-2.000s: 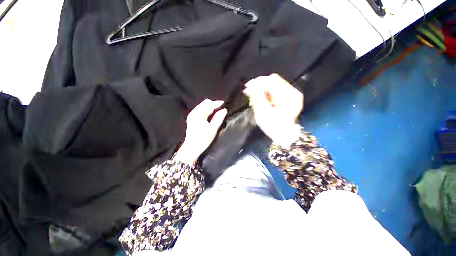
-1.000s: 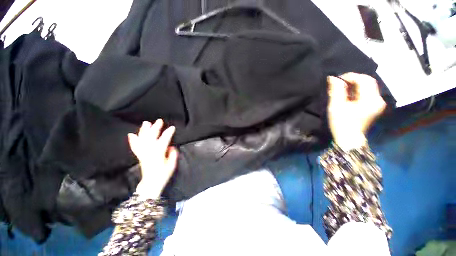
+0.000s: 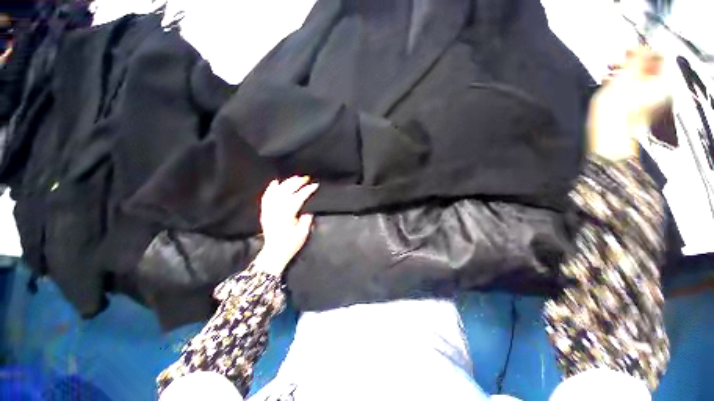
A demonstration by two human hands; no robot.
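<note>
A black matt jacket [image 3: 485, 133] is spread across the centre, its lower edge towards me. Shiny creased lining [image 3: 438, 235] shows below that edge, near my lap. My left hand [image 3: 286, 223] rests on the jacket at the edge, left of centre, fingers slightly apart, with no tool visible. My right hand [image 3: 629, 102] is raised at the jacket's right side and strongly blurred. Whether it holds anything cannot be told.
More black garments [image 3: 70, 117] lie piled at the left. The white table surface [image 3: 227, 35] shows behind. A dark flat rectangle [image 3: 664, 131] lies partly behind my right hand, with thin black items [image 3: 698, 90] further right. Blue floor [image 3: 493, 313] shows below.
My right hand has moved from the cloth up and right. My left hand has moved left from the lining onto the jacket edge. The jacket lies wider before me; the hanger has left view.
</note>
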